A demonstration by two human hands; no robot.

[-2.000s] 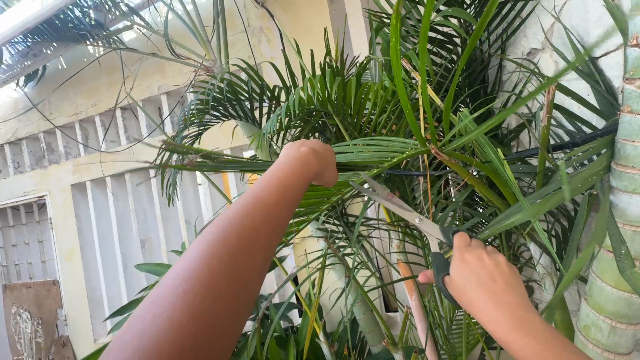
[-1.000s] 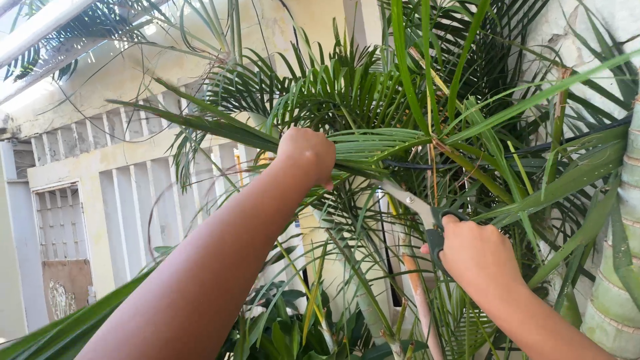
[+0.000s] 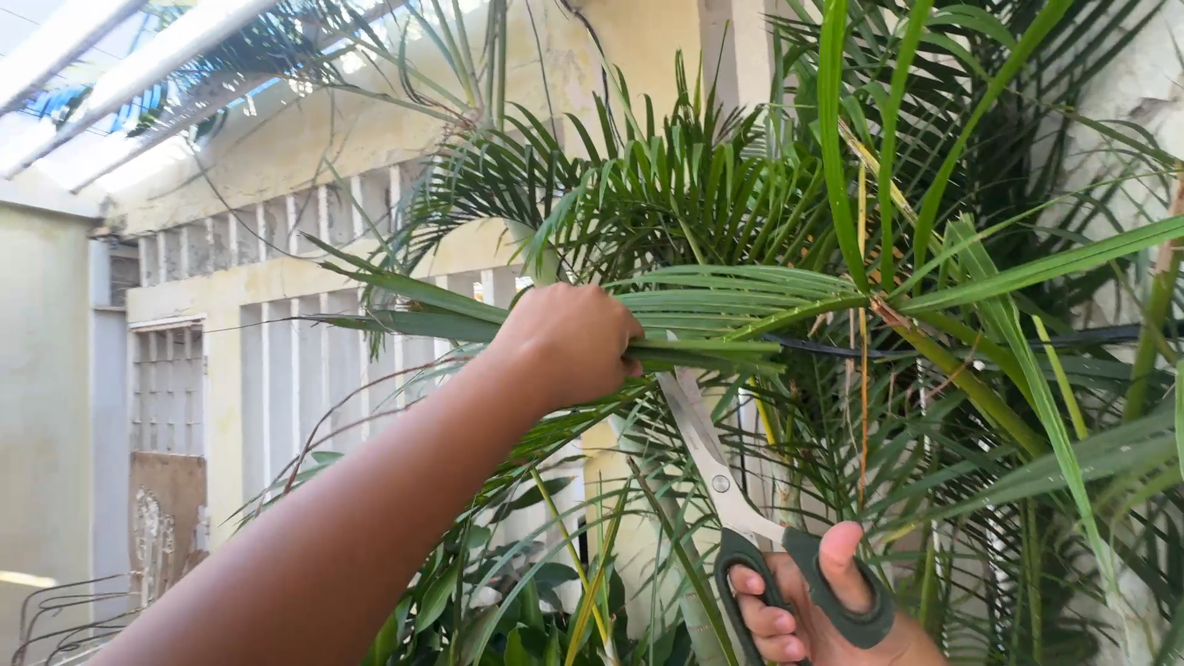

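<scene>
My left hand (image 3: 573,347) is closed around a bunch of long green palm leaflets (image 3: 416,305), whose cut-looking ends stick out to its right. My right hand (image 3: 814,601) has its thumb and fingers through the dark green handles of metal scissors (image 3: 721,483). The scissors point up and left, handles spread, with the blade tips at the leaflets just right of my left hand; the tips are partly hidden. Behind the bunch, a palm frond (image 3: 795,301) arches from its green stalk (image 3: 971,398).
Dense palm foliage (image 3: 675,194) fills the middle and right. A black cable (image 3: 888,350) runs behind the frond. Farther back stand a yellowish wall (image 3: 638,55) with white bars (image 3: 287,370) and a brown board (image 3: 166,518). Thin bare twigs (image 3: 69,592) reach in at lower left.
The scissors have turned from pointing left to a steeper upward angle, and my right hand has moved lower with its thumb now showing. The left hand still grips leaflets.
</scene>
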